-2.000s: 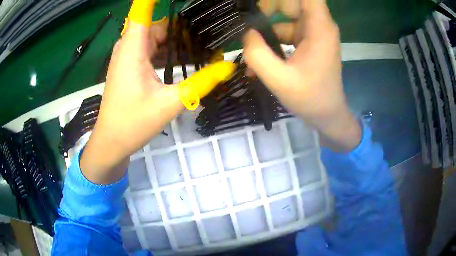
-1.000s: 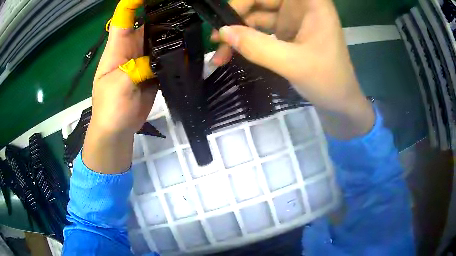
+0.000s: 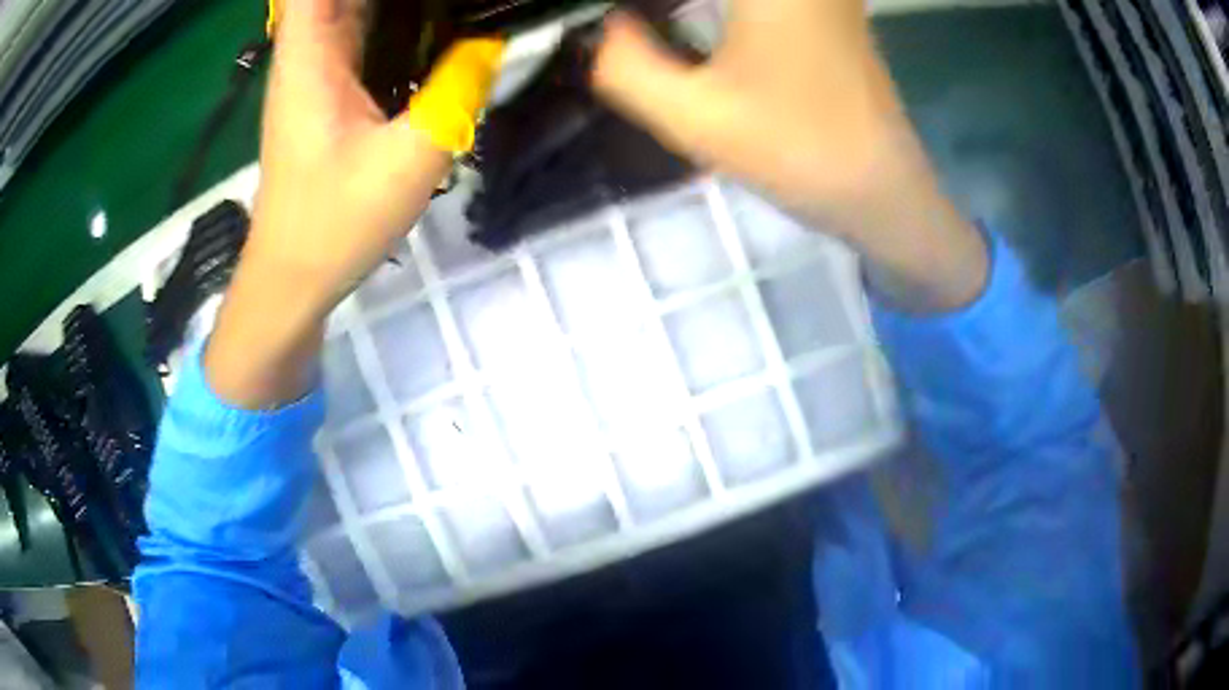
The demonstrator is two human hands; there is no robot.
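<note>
The white compartment tray (image 3: 593,519) lies tilted in front of me. Black cable assemblies (image 3: 566,169) lie overlapped across its far part, blurred. My left hand (image 3: 330,175), with yellow finger cots (image 3: 458,95), is at the tray's far left around a dark bundle (image 3: 391,47); its fingertips are cut off by the top edge. My right hand (image 3: 795,121) is over the far right part, its thumb close to the black parts. Its other fingers are cut off or blurred, so its grip cannot be told.
Black piles (image 3: 74,418) lie left of the tray, with another black cluster (image 3: 202,270) nearer it. A thin dark piece (image 3: 216,135) lies on the green belt (image 3: 101,162). Stacked trays (image 3: 1146,148) stand at the right; more pale stacked edges (image 3: 68,68) show at upper left.
The tray and both hands sit higher in the picture. The bundle that hung over the tray from my left hand now shows only partly at the top edge.
</note>
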